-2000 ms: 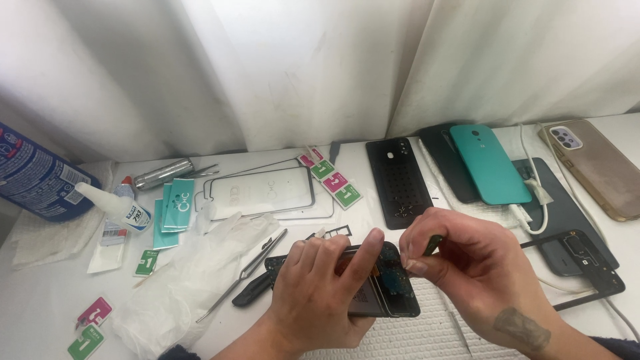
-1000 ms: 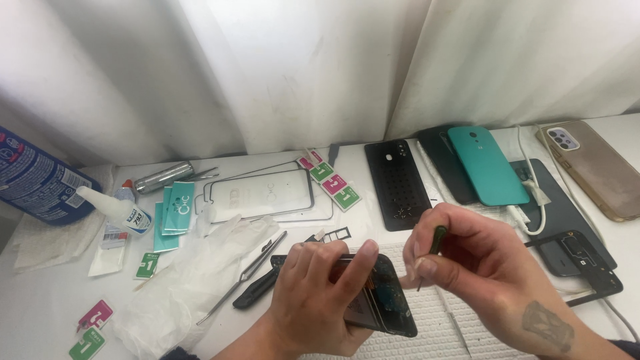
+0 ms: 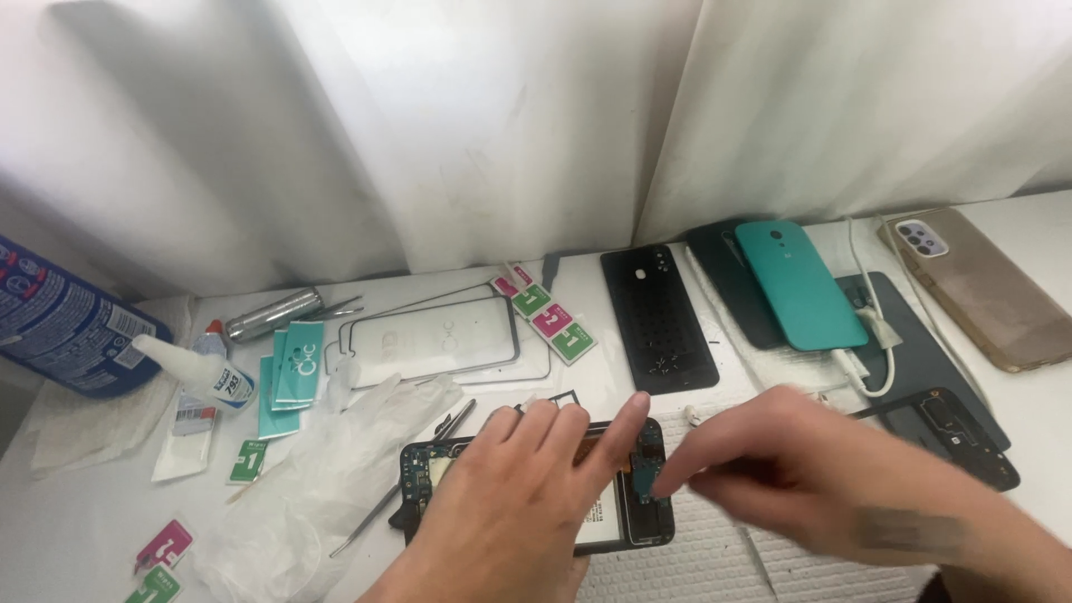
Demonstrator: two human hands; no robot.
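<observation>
An opened smartphone (image 3: pixel 646 528) lies with its circuit boards and battery exposed, and my left hand (image 3: pixel 523 477) grips it across the middle, index finger stretched toward the upper edge. My right hand (image 3: pixel 754 477) is at the phone's right end, its fingertips at the small circuit board (image 3: pixel 646 477); motion blurs it, and whether it holds anything cannot be seen. Behind the phone lies a black phone back cover (image 3: pixel 657 327) with small screws on it. Metal tweezers (image 3: pixel 377 511) lie left of the phone, partly hidden. A SIM tray (image 3: pixel 565 399) lies just behind my left hand.
A blue can (image 3: pixel 75 327), a glue bottle (image 3: pixel 201 373), a metal cylinder (image 3: pixel 275 315) and a crumpled translucent glove (image 3: pixel 310 494) are on the left. Screen protectors (image 3: pixel 435 339) lie at the back. A teal phone (image 3: pixel 800 285), a cable, a phone in a brown case (image 3: pixel 984 285) and a black frame (image 3: pixel 963 435) are on the right.
One second ago my right hand held a small green-handled tool above the phone's right end; now that tool is not visible and the fingers are lower. The phone is tilted less toward the right.
</observation>
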